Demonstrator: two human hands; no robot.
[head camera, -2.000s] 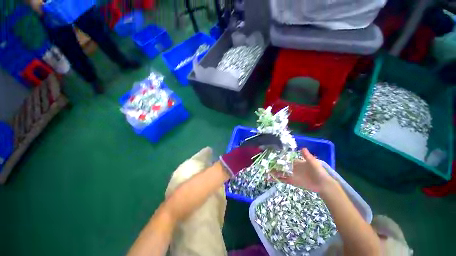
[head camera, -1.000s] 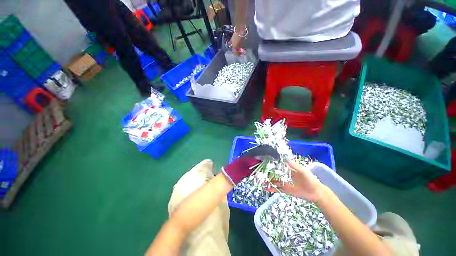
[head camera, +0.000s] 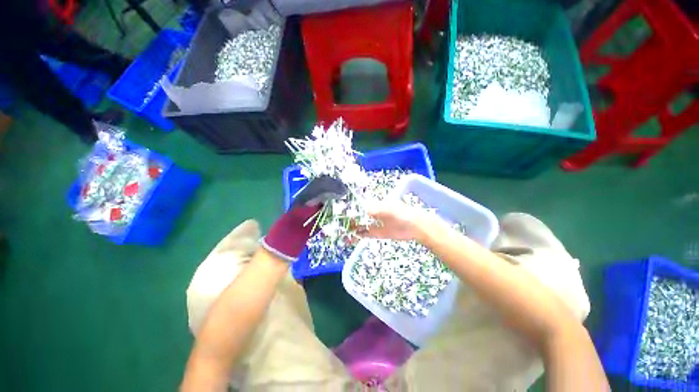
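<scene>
My left hand (head camera: 306, 210), in a knit glove with maroon cuff and dark fingers, is closed round a bunch of white-and-green parts (head camera: 326, 157) with thin stems sticking out. My bare right hand (head camera: 391, 220) is at the bunch's lower right side; its fingertips are blurred among the parts, so its hold is unclear. Both hands are over a blue crate (head camera: 294, 184) of the same parts. A translucent whitish tub (head camera: 479, 218), holding more parts, sits between my thighs and overlaps the crate's right side.
A black crate (head camera: 230, 130), red stool (head camera: 356, 31) and teal crate (head camera: 506, 145) stand ahead. A blue crate (head camera: 165, 203) with bagged parts is left; another blue crate of parts (head camera: 667, 329) is right. A pink-purple stool (head camera: 375, 348) is between my legs. A person's dark-trousered legs (head camera: 54, 69) show upper left.
The view has swung right and down, bringing in the right blue crate and another red stool. The left hand still holds the bunch, and the right hand stays beside it.
</scene>
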